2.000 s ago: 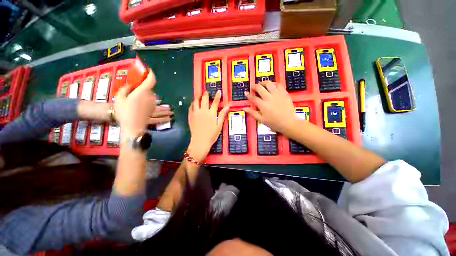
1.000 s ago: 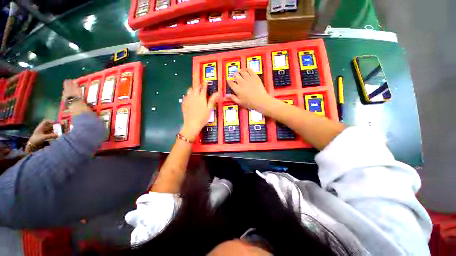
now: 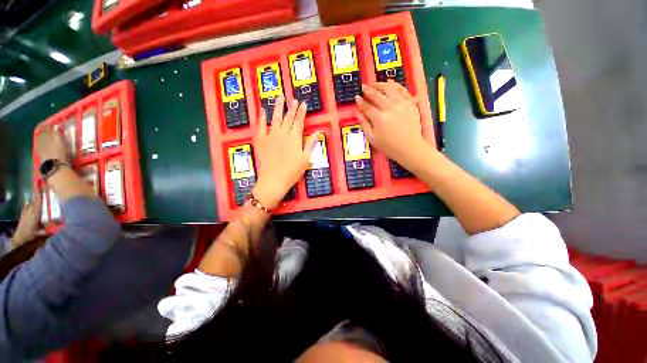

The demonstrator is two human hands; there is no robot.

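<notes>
A red phone tray lies on the green bench with two rows of keypad phones, yellow around the screens. My left hand lies over the tray's middle-left, fingertips at the keypad of the second top-row phone, covering most of a lower-row phone. My right hand is over the right side, fingertips near the keypads of the fourth and fifth top-row phones. It hides most of the lower right phone. Screens are blue or white. Neither hand lifts a phone; key contact is unclear.
A pen-like tool and a smartphone lie right of the tray. Red stacked trays and a brown box stand beyond. At left, another person's hand is over a second red tray of phone backs.
The view has shifted, so the tray sits further left and higher. My left hand has moved up onto the second phone's keypad; my right hand has moved right to the fourth and fifth phones.
</notes>
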